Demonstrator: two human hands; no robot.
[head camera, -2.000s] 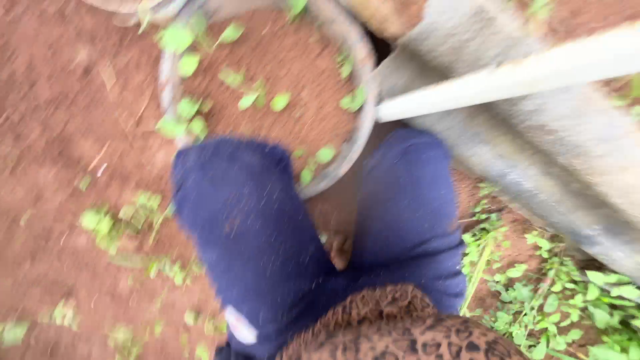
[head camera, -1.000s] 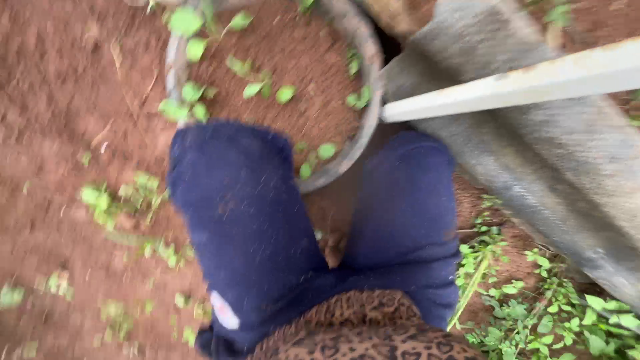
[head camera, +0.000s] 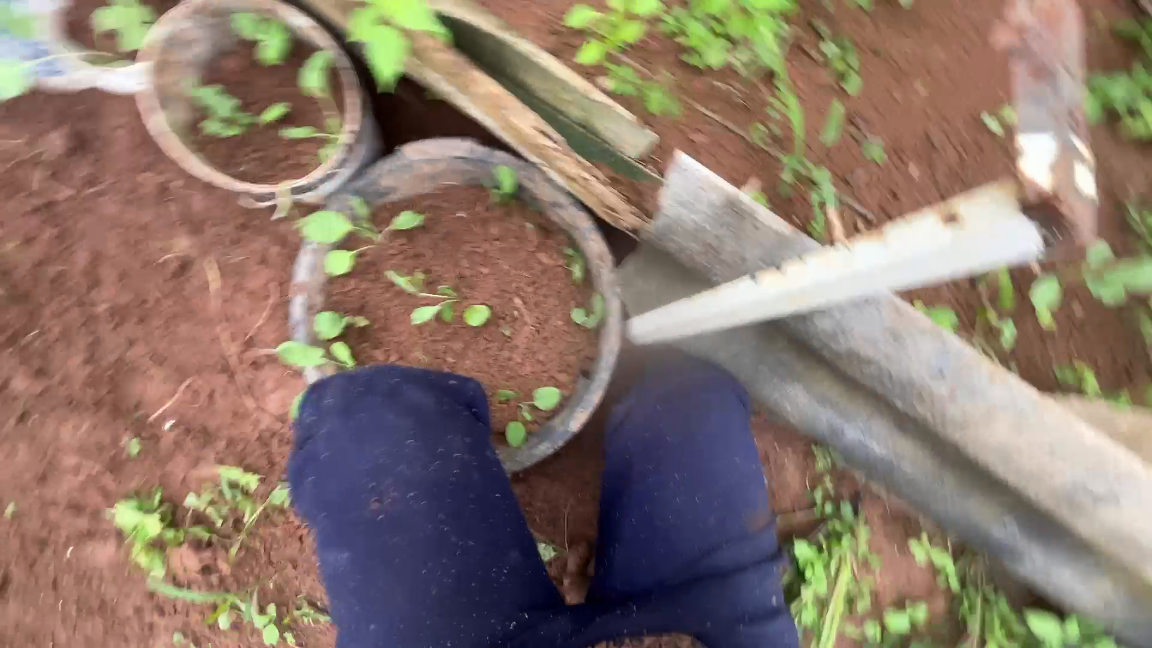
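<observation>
Neither my left hand nor my right hand shows in the head view. Dark blue trousers (head camera: 405, 504) cover my two bent knees at the bottom centre. Just beyond them stands a round pot (head camera: 605, 360) filled with reddish soil (head camera: 513, 270). Small green seedlings (head camera: 427, 301) grow in the soil, mostly near the rim and at the middle. A white metal bar (head camera: 837, 270) rises from beside the pot's right rim. My left knee overlaps the near edge of the pot in the picture.
A smaller round pot (head camera: 155, 135) with plants stands at the upper left. Grey corrugated sheeting (head camera: 909, 369) runs down to the right. Weathered wooden boards (head camera: 531, 117) lie behind the large pot. Weeds (head camera: 225, 504) grow from the red ground, and a rusty post (head camera: 1048, 108) stands at upper right.
The view has shifted up, bringing the smaller pot, the boards and the bar's far end into sight. The leopard-print cloth at the bottom has mostly left the frame.
</observation>
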